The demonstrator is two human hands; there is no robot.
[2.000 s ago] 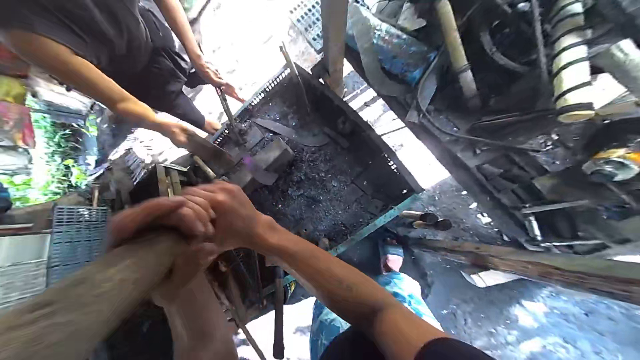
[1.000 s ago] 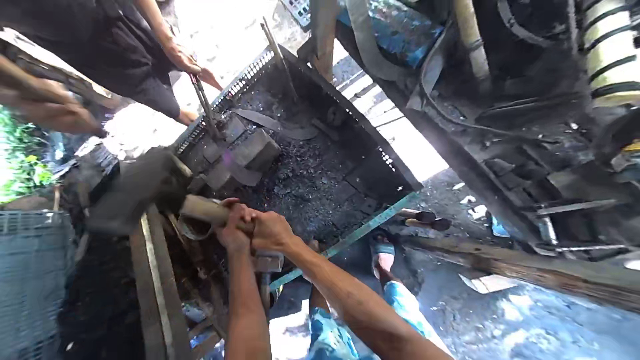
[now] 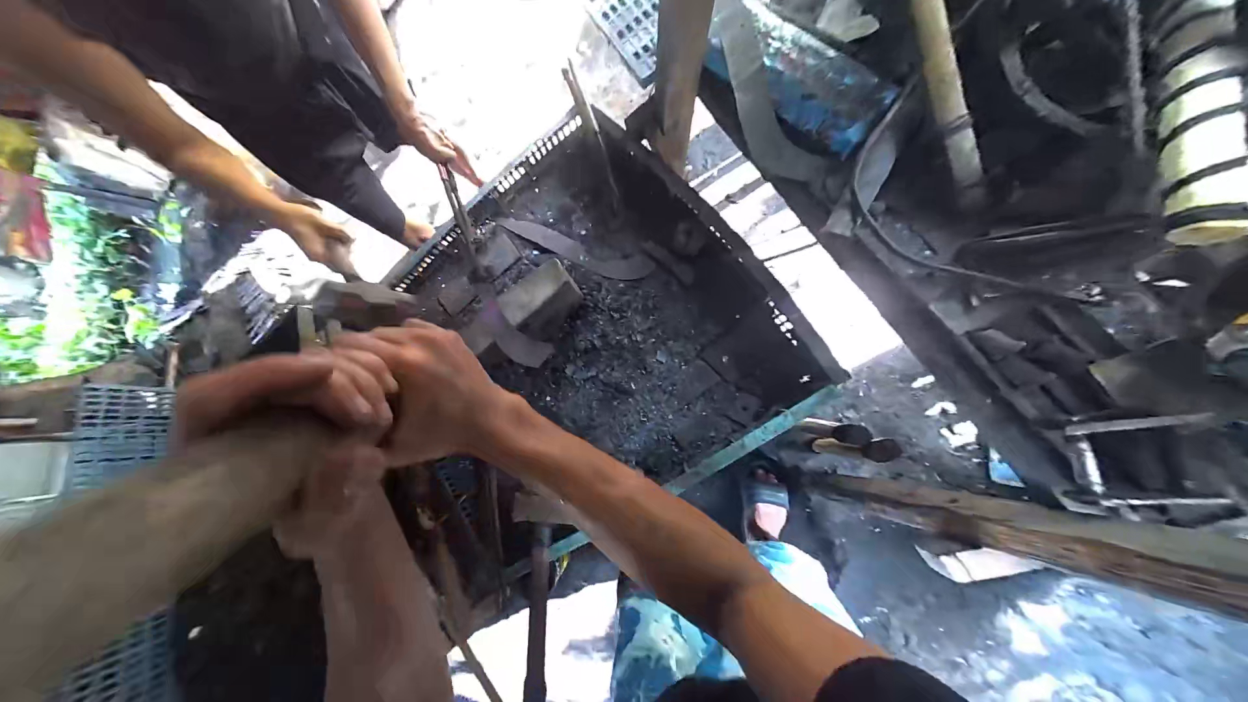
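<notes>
My right hand [image 3: 429,385] and my left hand [image 3: 336,473] are wrapped close together around a thick wooden handle [image 3: 166,526], which runs toward the lower left. The head on this handle is out of sight. Just beyond my hands, a co-worker's hand [image 3: 317,234] holds a hammer with a dark metal head [image 3: 361,302]. The co-worker's other hand [image 3: 429,136] holds metal tongs [image 3: 458,210], whose tips reach beside a metal block [image 3: 541,297]. Curved flat metal strips [image 3: 575,253] lie near it, in a dark bin with a teal edge [image 3: 756,434].
Dark debris [image 3: 634,361] covers the bin floor. A wooden post [image 3: 678,88] stands at its far corner. Two round-ended handles [image 3: 848,439] jut out by the near corner, above a wooden beam [image 3: 1033,531]. Metal scrap [image 3: 1053,370] fills the right. A plastic crate [image 3: 122,429] is at left.
One second ago my hands held a sledgehammer with its large head low over the left side; now the handle points back toward me. The co-worker's hammer has come down toward the metal block.
</notes>
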